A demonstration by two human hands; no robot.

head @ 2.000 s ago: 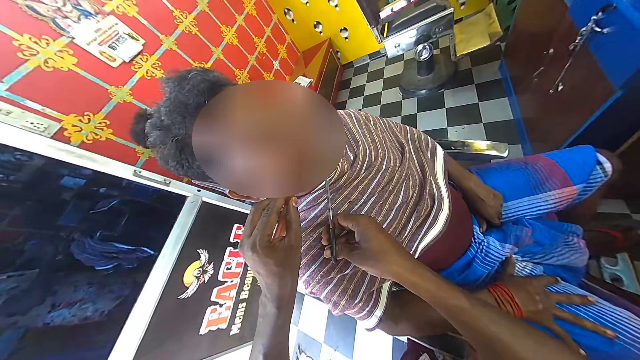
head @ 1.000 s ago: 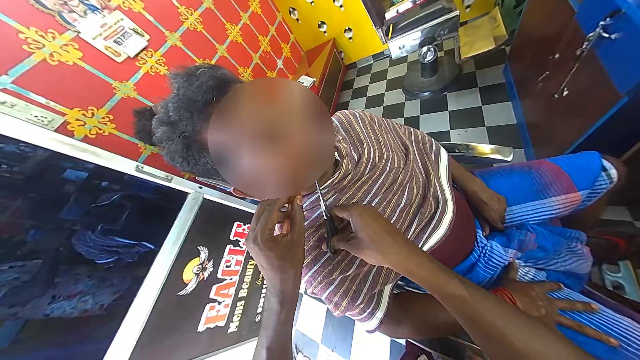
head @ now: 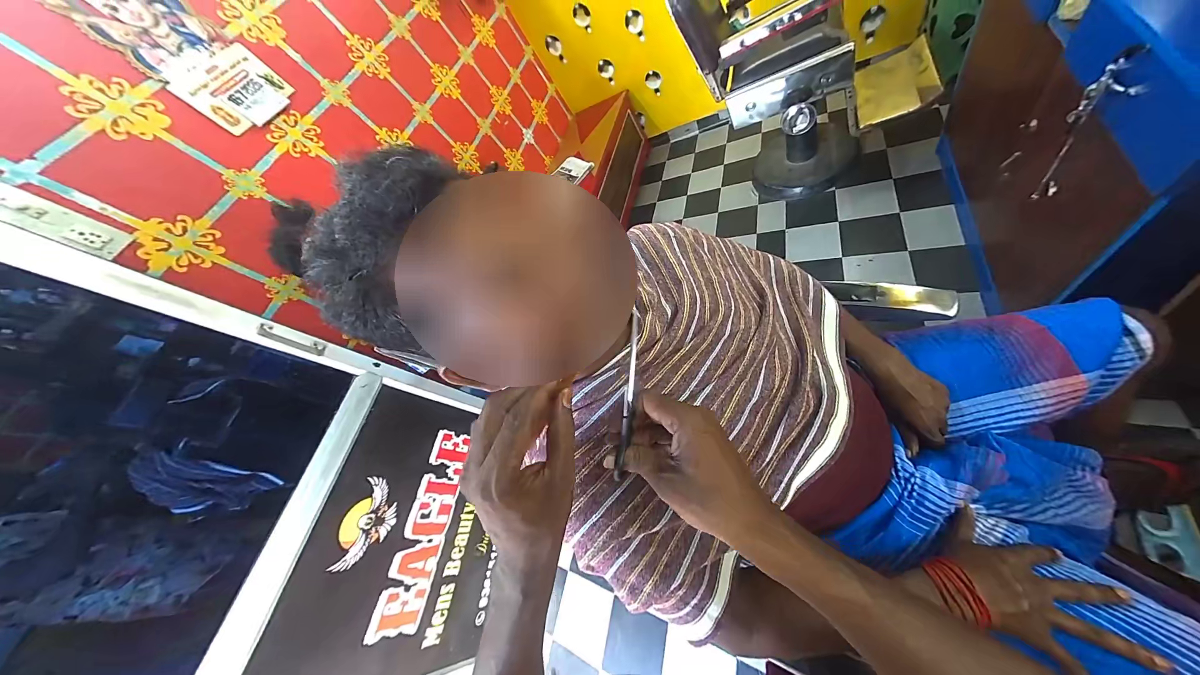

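Note:
My right hand (head: 670, 459) grips a pair of scissors (head: 631, 375) by the handles, over the chest of a seated person in a striped shirt (head: 722, 337). The narrow blades point up toward the jaw and look closed together. To the left, beside the person's chin, my left hand (head: 525, 459) has its thumb and fingers pinched together; whether something thin is between them cannot be told. The person's face is blurred out, and the dark curly hair (head: 375, 234) shows at upper left. The person's own hands rest on a blue striped cloth (head: 994, 375) over the legs.
A chair armrest (head: 900, 298) shows past the shirt. Behind stands another chair's round base (head: 804, 159) on the checkered floor (head: 881, 220). At left are a glass door with a white frame (head: 291, 525) and a dark sign panel with writing. A blue cabinet (head: 1116, 122) is at upper right.
The scissors have turned from a slant up and left to nearly upright, still in my right hand. My left hand stays near the chin.

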